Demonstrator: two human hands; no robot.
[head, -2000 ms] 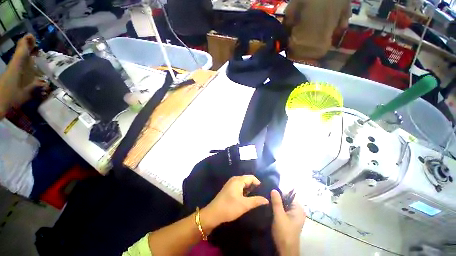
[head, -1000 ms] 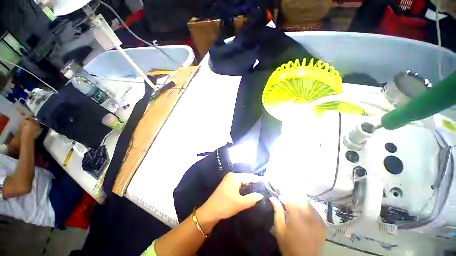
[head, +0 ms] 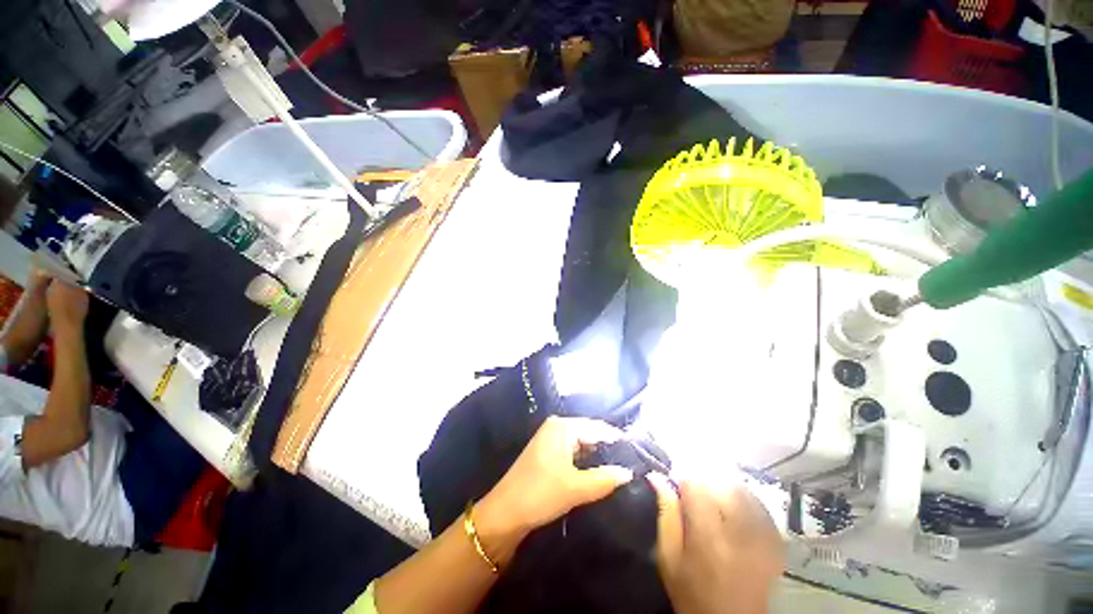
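Note:
A black garment piece [head: 479, 438] lies bunched under and between both my hands, beside the white sewing machine [head: 959, 408]. My left hand [head: 557, 474] pinches a folded black edge between thumb and fingers. My right hand [head: 719, 540] is blurred and meets the same cloth close to my left fingertips. A thin dark thing shows by its fingers, too blurred to name. A white label [head: 581, 372] on the cloth is mostly lost in the lamp's glare. The needle area is hidden by the glare.
A yellow-green fan [head: 725, 210] and a green rod [head: 1013, 254] stand at the machine. Cardboard [head: 360, 342] and a black strip lie left on the table [head: 468, 288]. Pale tubs [head: 935, 132] stand behind. A person [head: 60, 414] sits at the far left.
The view has turned and come nearer to the machine since the first frame. My right hand has moved in against the cloth by my left fingertips, and the dark tool beside it no longer shows clearly.

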